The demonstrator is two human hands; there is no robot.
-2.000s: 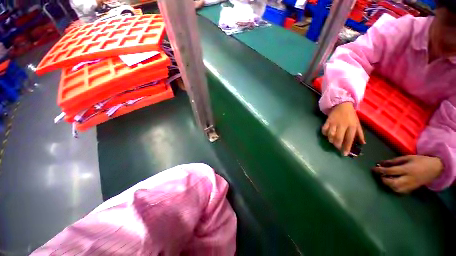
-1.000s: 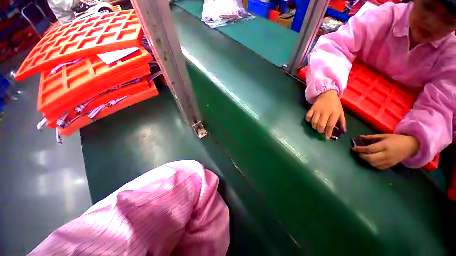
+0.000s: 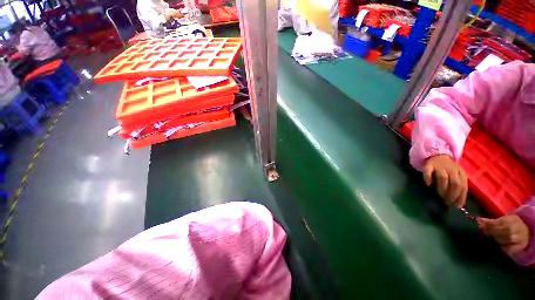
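Observation:
Neither of my hands shows. A pink striped sleeve [image 3: 193, 255], bent at the elbow, lies over the green bench [image 3: 202, 176] at the bottom; its hand is hidden or out of the picture. A stack of red-orange compartment trays [image 3: 179, 99] stands on the bench at the upper left. The top tray sits askew, and thin strips with white and dark ends stick out between the layers. A white paper [image 3: 206, 81] lies under the top tray.
A metal upright [image 3: 259, 88] stands beside the stack at the green conveyor [image 3: 352, 199]. Across it, a person in pink [image 3: 487, 111] holds a small dark part [image 3: 468, 214] between both hands, near a red tray [image 3: 493, 170]. Clear bags [image 3: 317, 48] lie farther back.
The view has shifted, so the stack and upright now appear farther right. The person opposite has brought both hands together at a small part. My sleeve looks nearly unchanged.

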